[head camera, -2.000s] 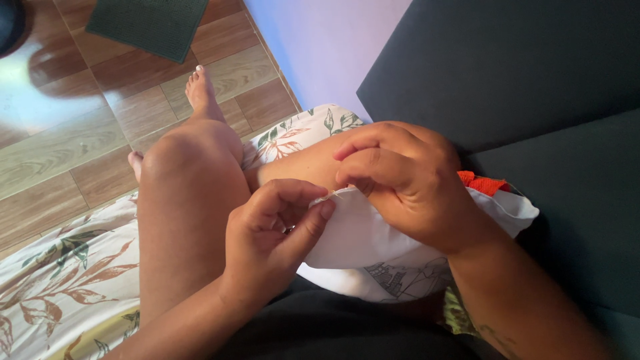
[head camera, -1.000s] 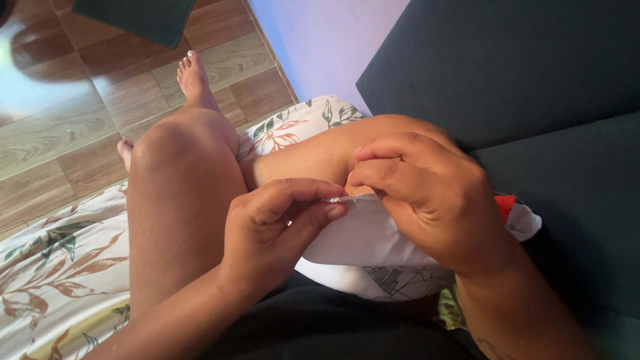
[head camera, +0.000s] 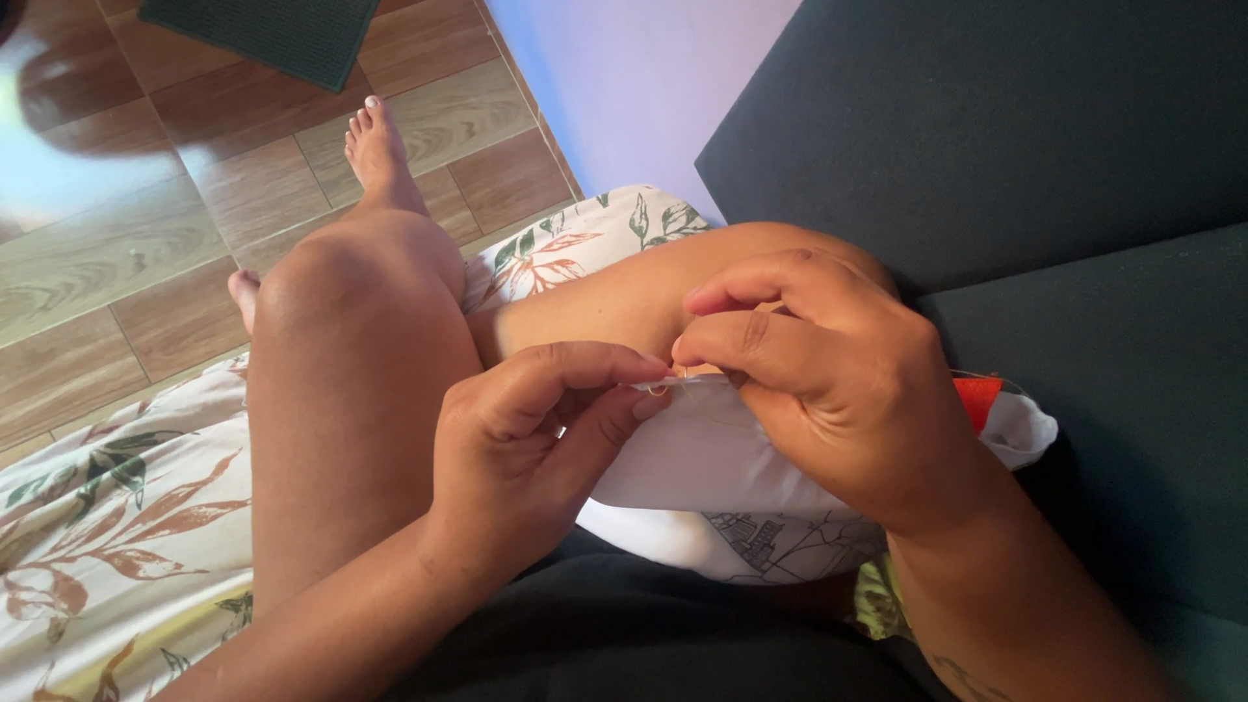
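Note:
White fabric (head camera: 682, 458) with a dark line drawing on its lower part lies over my lap. My left hand (head camera: 536, 429) pinches the fabric's upper edge between thumb and forefinger. Close beside it, my right hand (head camera: 829, 370) has thumb and forefinger together around a thin, pale thing at the edge, perhaps a needle; most of it is hidden by the fingers. A small loop of yellowish thread (head camera: 659, 390) hangs at the pinched edge. Beyond my right wrist, an orange-red piece of cloth (head camera: 978, 402) shows beside a white end of the fabric.
My bare legs rest on a leaf-patterned cloth (head camera: 127, 517). Dark cushions (head camera: 975, 127) are at the right, next to a pale wall (head camera: 634, 88). A dark green mat (head camera: 273, 34) lies on the wood-patterned floor (head camera: 263, 185). Yellow-green cloth (head camera: 880, 595) shows by my right forearm.
My right hand has shifted slightly about the fabric edge, its fingertips staying close to my left ones. A small yellowish thread loop now shows there.

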